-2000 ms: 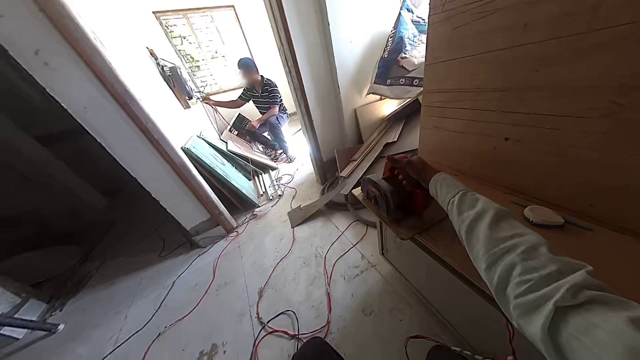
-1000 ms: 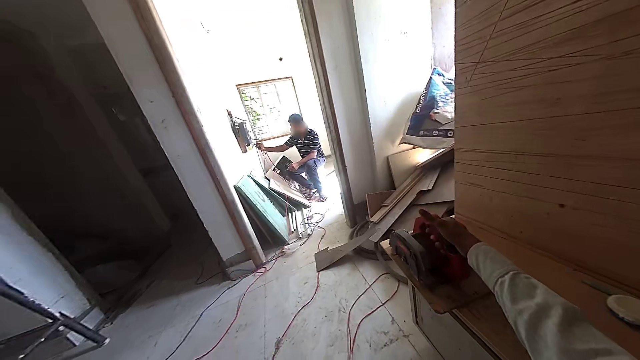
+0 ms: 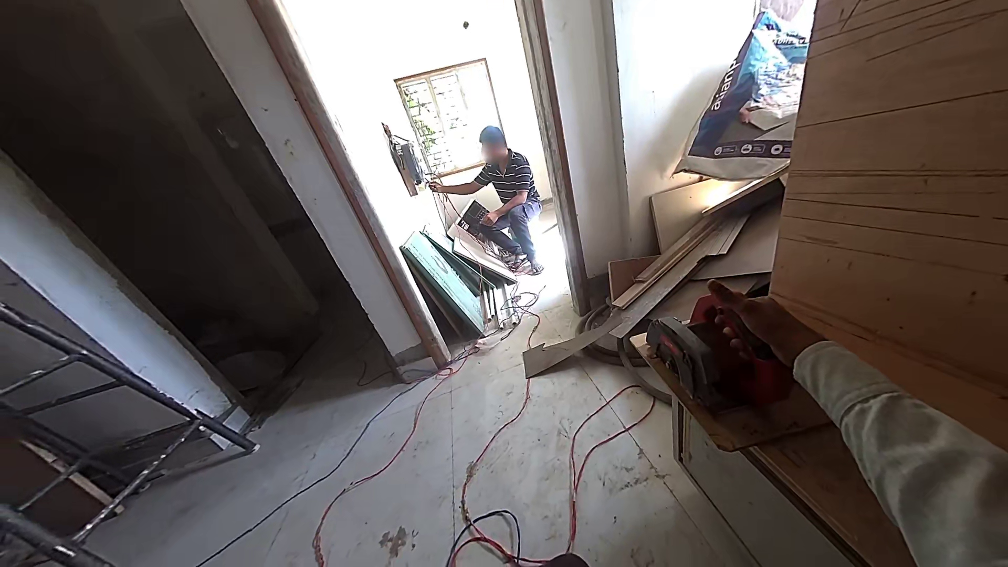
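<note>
My right hand (image 3: 760, 319) is closed around the handle of a red and black circular saw (image 3: 705, 354) at the right. The saw rests on a brown board (image 3: 728, 437) at the end of a workbench or cabinet (image 3: 740, 488). Behind the hand stands a large wood panel (image 3: 898, 205) marked with dark lines. My left hand is not in view.
Red and black cables (image 3: 520, 409) run over the floor. Long board offcuts (image 3: 669, 260) lean beyond the saw. A person (image 3: 512, 189) crouches past the doorway beside green-edged panels (image 3: 445, 279). A metal frame (image 3: 126, 370) stands at left.
The view has turned left and upward, showing more of the metal frame. My right hand stays on the saw. The person beyond the doorway remains crouched with one arm toward the wall.
</note>
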